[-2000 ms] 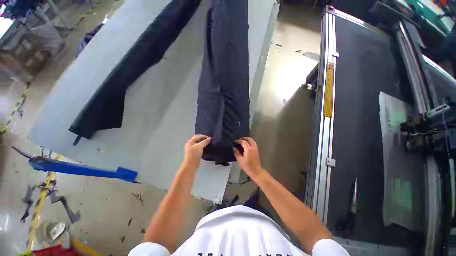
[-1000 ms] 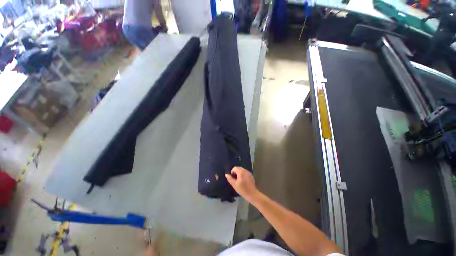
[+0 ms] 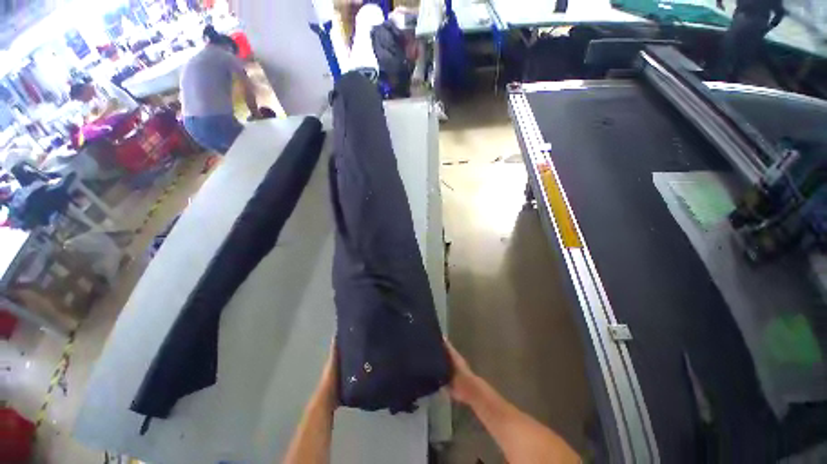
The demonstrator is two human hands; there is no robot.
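A thick dark fabric roll [image 3: 376,245] lies lengthwise on the grey table [image 3: 272,362]. My left hand [image 3: 328,379] is at the left side of its near end, fingers partly hidden by the roll. My right hand [image 3: 460,373] is at the right side of the same end, fingers also partly hidden. Both hands hold the end between them. A thinner, flatter dark fabric roll [image 3: 238,254] lies to the left on the table, apart from the thick one.
The cutting machine [image 3: 626,181] with silver rail and gantry stands at the right, beyond a floor gap. A person [image 3: 210,91] bends near the table's far left corner. Red crates [image 3: 145,145] and a brown carton [image 3: 59,288] are at the left.
My left hand has come up to the roll's left side. My right hand has moved from its top to its right side. The view has tilted up, showing more of the far area.
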